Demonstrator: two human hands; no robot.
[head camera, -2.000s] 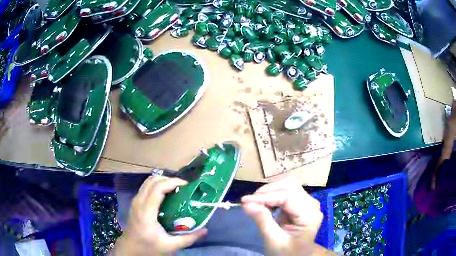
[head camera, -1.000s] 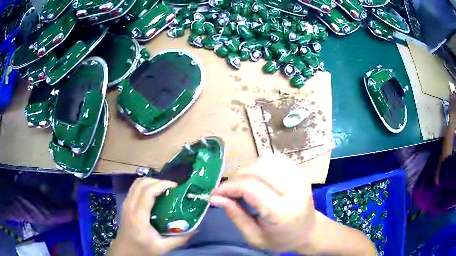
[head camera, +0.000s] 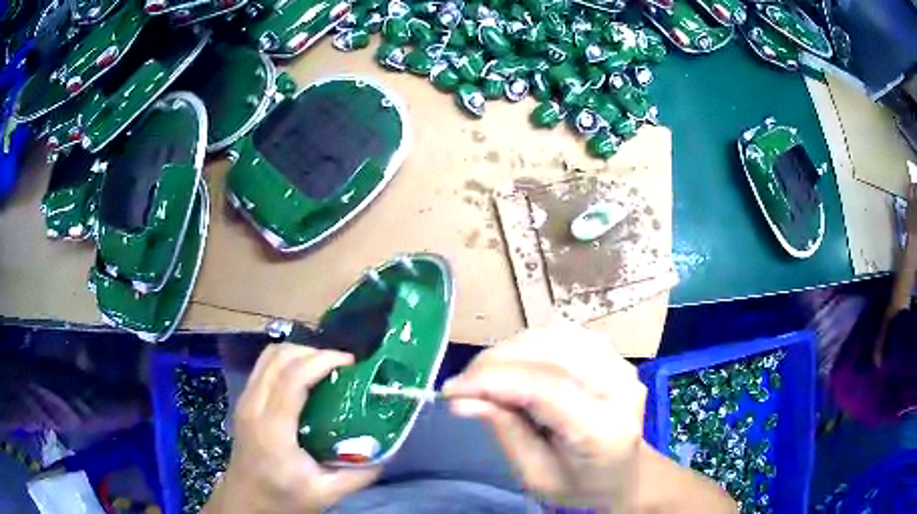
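A green car body moulding (head camera: 417, 331) with a pale rim is held tilted over my lap, its red-and-white lamp end toward me. My left hand (head camera: 277, 427) grips its left side and lower end. My right hand (head camera: 563, 407) holds a thin pale glue stick (head camera: 410, 393) in its fingertips, with the tip at the dark recess on the body. I cannot tell whether the tip touches. A small white glue dish (head camera: 595, 222) sits on the stained brown glue board (head camera: 528, 263).
Small green parts (head camera: 523, 55) are heaped at the back middle. More bodies (head camera: 322, 161) lie at the left, and one (head camera: 784, 188) lies on the green bench at the right. Blue bins (head camera: 656, 422) of small parts stand below both sides. Another person's arm shows at the far right.
Over the last two seconds, my right hand has moved left, closer to the body. Since one second ago, it has shifted slightly right and the stick shows more. The body is tilted slightly differently.
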